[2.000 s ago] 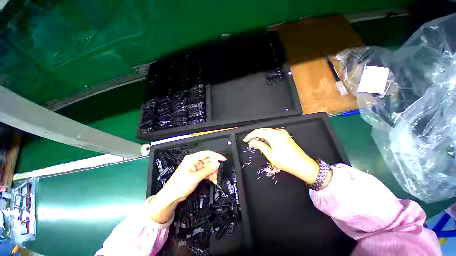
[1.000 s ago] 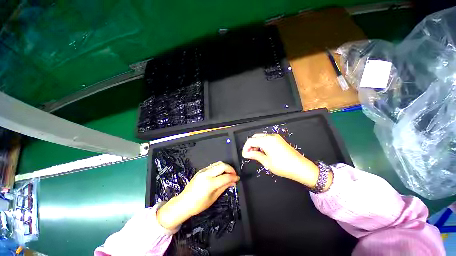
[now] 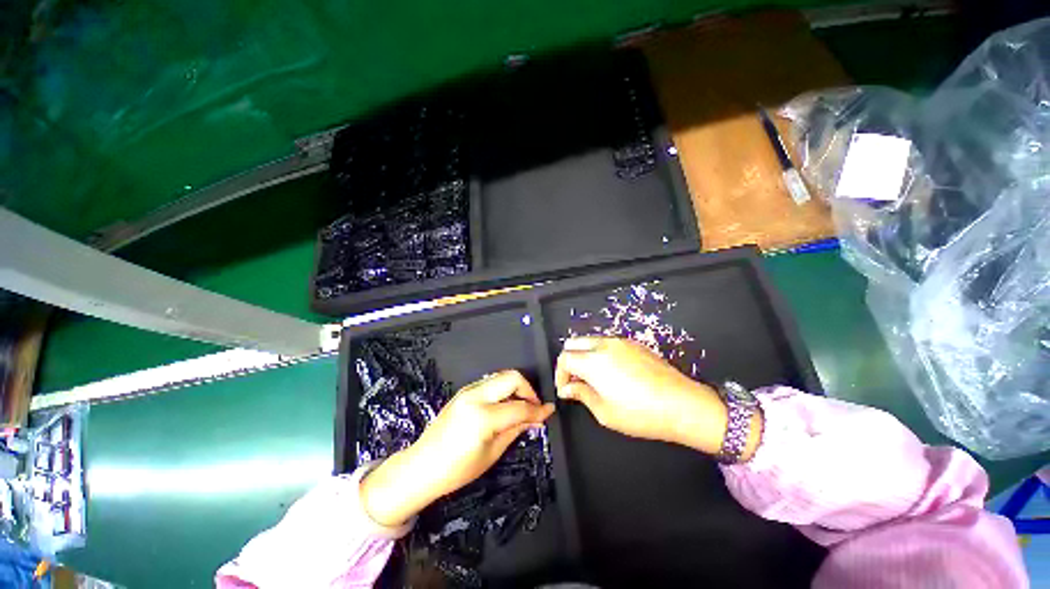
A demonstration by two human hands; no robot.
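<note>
Glossy black plastic parts lie heaped in the left compartment of the near black tray. Tiny silvery slivers are scattered in the upper part of its right compartment. My left hand is over the left compartment, its thumb and fingertips pinched together at the tray's divider; whatever lies between them is hidden or too small to tell. My right hand is just right of the divider, below the slivers, its fingertips pinched and close to the left fingertips. I cannot tell what it holds.
Beyond, a second black tray has rows of black parts at left and a few at right. A brown board with a pen-like stick and a clear plastic bag are right. A pale metal bar crosses the left; a pale pack lies beyond.
My left hand has moved right to the divider, then stayed there. My right hand has moved down off the slivers towards the left fingertips, uncovering more slivers.
</note>
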